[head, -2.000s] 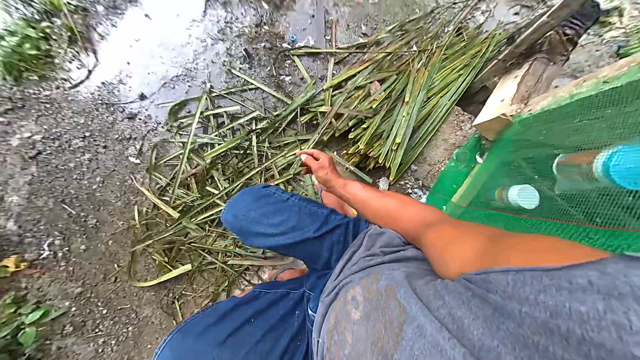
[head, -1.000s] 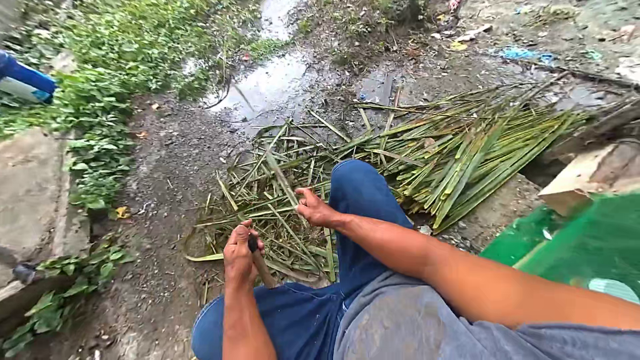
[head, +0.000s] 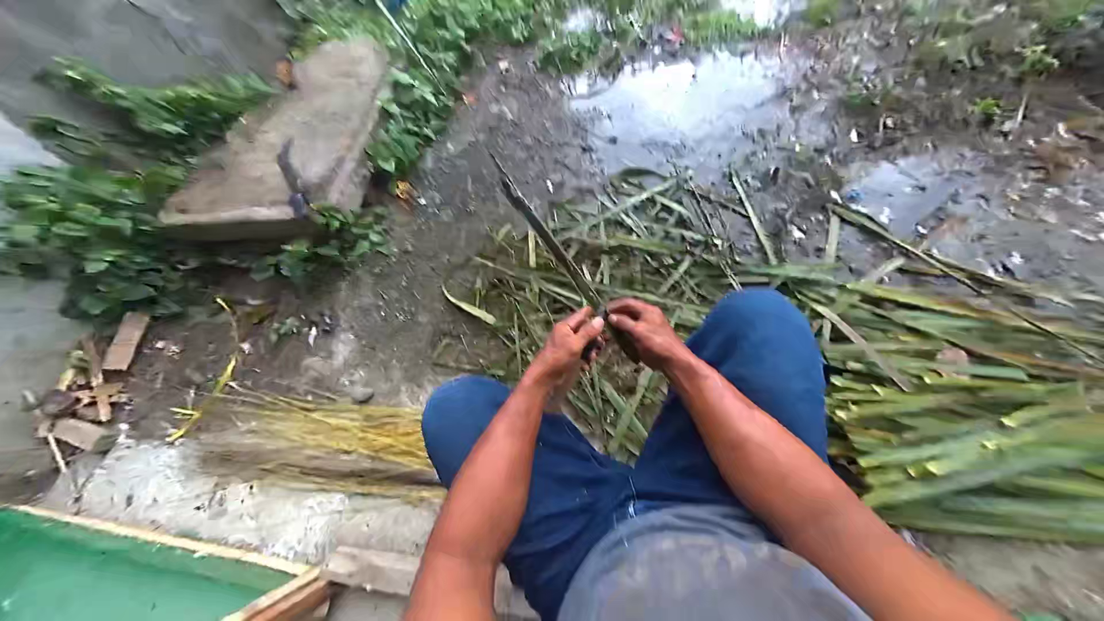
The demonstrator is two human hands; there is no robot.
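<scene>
My left hand (head: 567, 345) is closed around a dark-handled tool (head: 592, 349), mostly hidden by the fingers. Beside it, my right hand (head: 645, 331) pinches a long, narrow, dark strip (head: 552, 246), which looks like a leaf; its far end points up and left. The two hands nearly touch in front of my knees. Under and beyond them lies a loose heap of cut green leaf strips (head: 673, 233). A thicker pile of long green leaves (head: 975, 431) spreads at the right, blurred.
A bundle of thin yellowish strands (head: 345, 435) lies left of my knee. Farther off are a concrete slab (head: 285, 138), leafy plants (head: 82, 233) and puddles (head: 690, 103). Wood scraps (head: 86, 405) and a wood-framed green panel (head: 129, 569) are at the left.
My left hand, out of view two seconds ago, came into view with the dark-handled tool. The hands were apart one second ago and are now together. The view has swung left.
</scene>
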